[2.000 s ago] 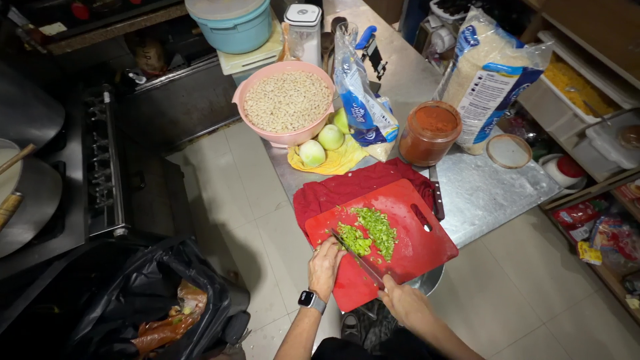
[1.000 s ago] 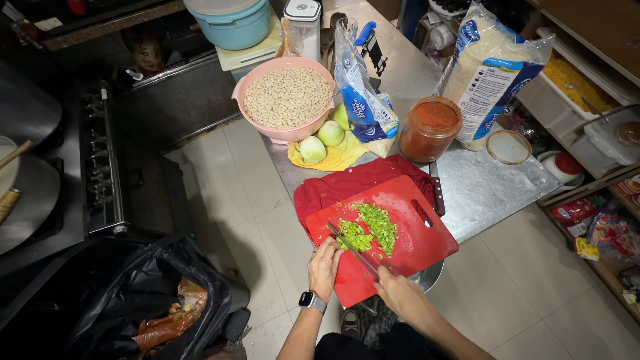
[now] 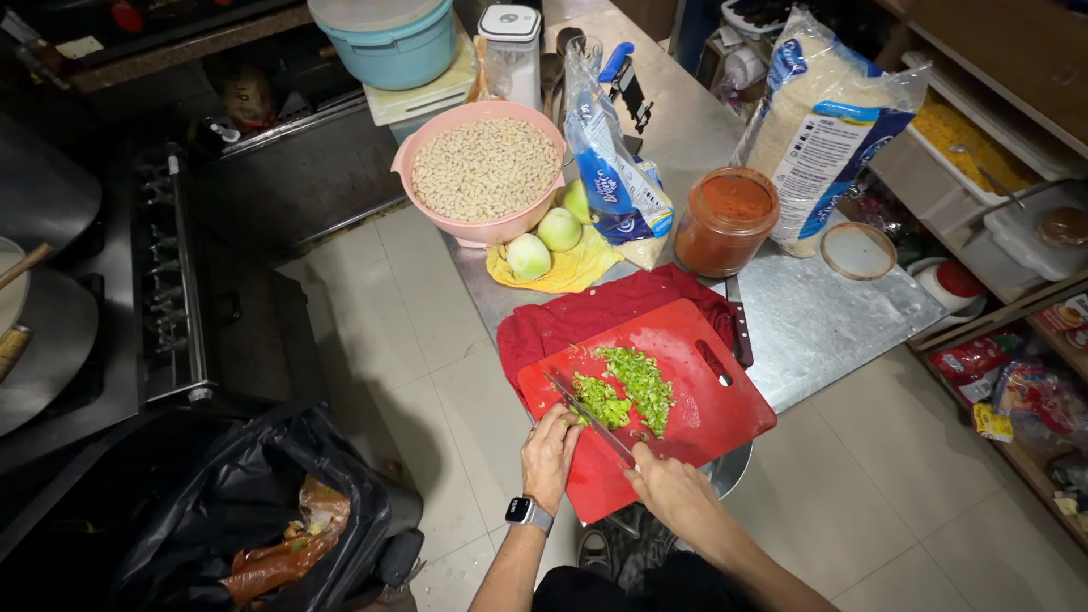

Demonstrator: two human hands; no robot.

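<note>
My right hand (image 3: 667, 486) is closed around the handle of a kitchen knife (image 3: 599, 425), whose blade lies across the near left part of a red cutting board (image 3: 714, 408). Chopped green vegetable (image 3: 642, 387) sits in two piles on the board, one right beside the blade. My left hand (image 3: 548, 455), with a watch on its wrist, holds a small green piece (image 3: 580, 418) by its fingertips against the blade's left side. Under the board's far edge is a dark red cloth (image 3: 612, 306). A second knife (image 3: 739, 327) lies at the board's right edge.
Beyond the cloth stand a pink bowl of beans (image 3: 483, 170), pale green round vegetables (image 3: 529, 255) on a yellow cloth (image 3: 565, 268), an open jar of red powder (image 3: 727, 225) and a rice bag (image 3: 816, 136). A bin with a black bag (image 3: 340, 459) is at lower left, beside the stove (image 3: 183, 280).
The knife and my right hand have shifted slightly over the board. My left hand stays at the near left edge, and the piles look much the same.
</note>
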